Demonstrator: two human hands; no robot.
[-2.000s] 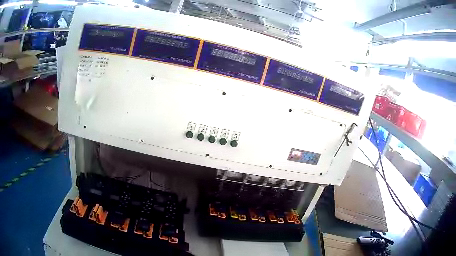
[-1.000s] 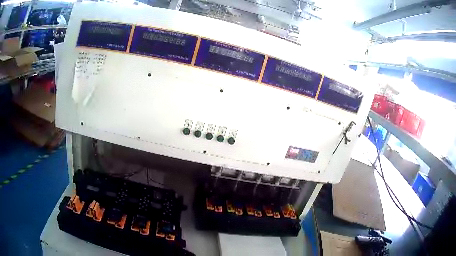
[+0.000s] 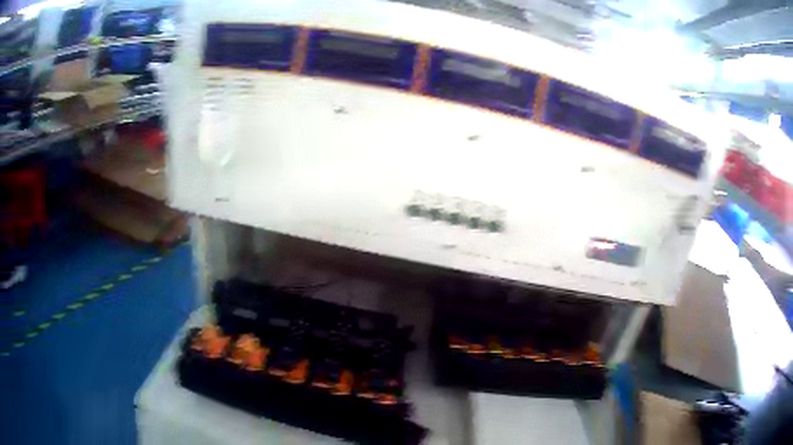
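No hand is clearly in view; a dark blurred shape at the lower right edge cannot be made out. The left test fixture (image 3: 287, 395) sits at the front of the machine bed, with orange clamps (image 3: 289, 370) along its front. Dark shapes sit in some of its positions, too blurred to tell apart. The right test fixture (image 3: 522, 374) sits further back under the white test machine (image 3: 330, 165), with its own row of orange clamps. A pale carrier plate (image 3: 526, 421) shows in front of it. Black units (image 3: 720, 419) lie near the right cardboard sheet (image 3: 668, 421).
The machine's front panel overhangs both fixtures and carries display meters (image 3: 361, 59) and station buttons (image 3: 454, 215). Another cardboard sheet (image 3: 698, 326) lies behind at right. Cardboard boxes (image 3: 87, 100) and shelves stand at left, above blue flooring (image 3: 87, 374) with yellow-black tape.
The view has swung left, so the machine and fixtures appear further right and blurred. The fixtures show no clear movement of their own.
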